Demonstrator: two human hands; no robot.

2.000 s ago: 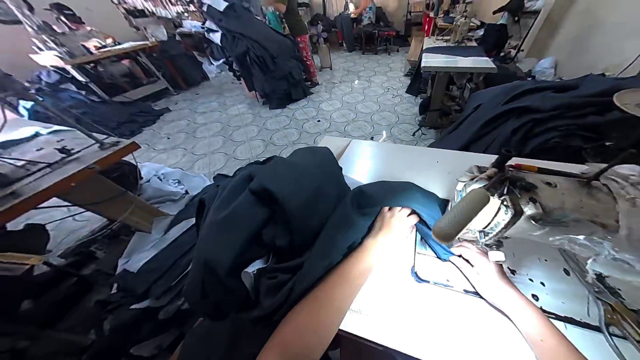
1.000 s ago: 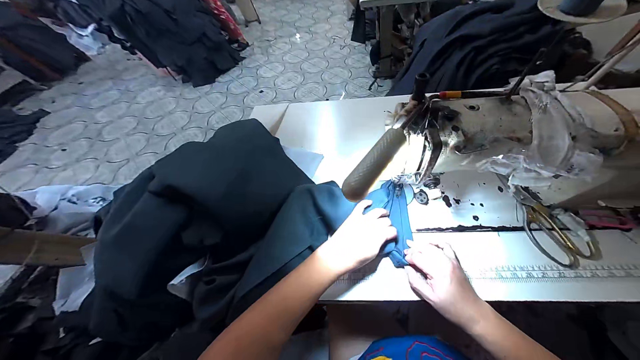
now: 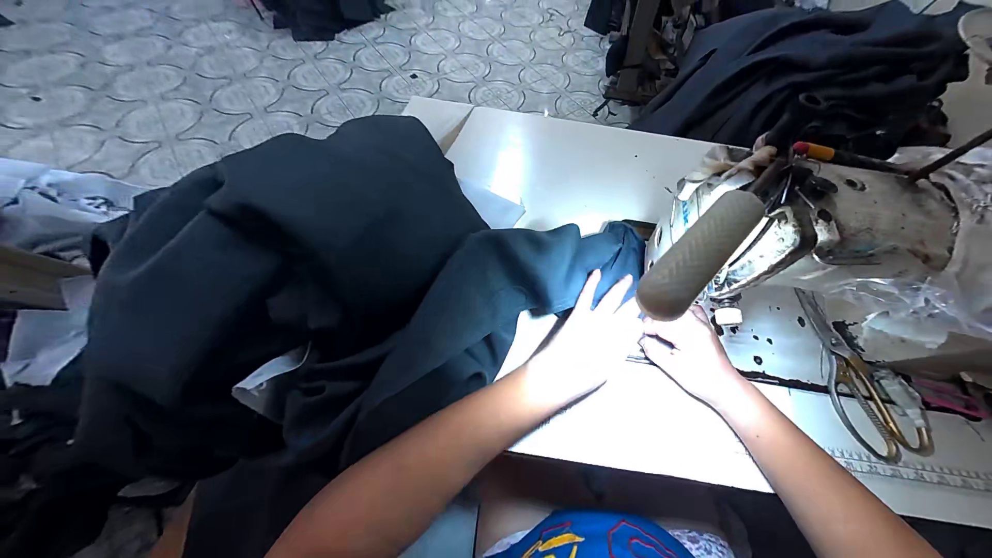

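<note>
Dark blue-grey fabric (image 3: 310,209) lies bunched over the left part of the white table (image 3: 573,155), one end reaching the head of the sewing machine (image 3: 876,225). My left hand (image 3: 593,341) rests with fingers spread at the lower edge of that end. Close to its right, my right hand (image 3: 686,341) has bent fingertips at the needle area; whether cloth is between them I cannot tell. A tan, rounded, textured bar (image 3: 697,256) on the machine hides the needle and part of the fingers.
Scissors with gold-coloured handles (image 3: 868,387) lie right of my right hand, beside a measuring tape (image 3: 907,470) along the table's front edge. A heap of dark cloth (image 3: 806,62) stands behind the machine. White fabric (image 3: 62,201) is at the far left, above the tiled floor (image 3: 194,93).
The blue strip that lay toward the table's front between my hands one second ago no longer shows there. My left hand has flattened with its fingers spread, and my hands are closer together.
</note>
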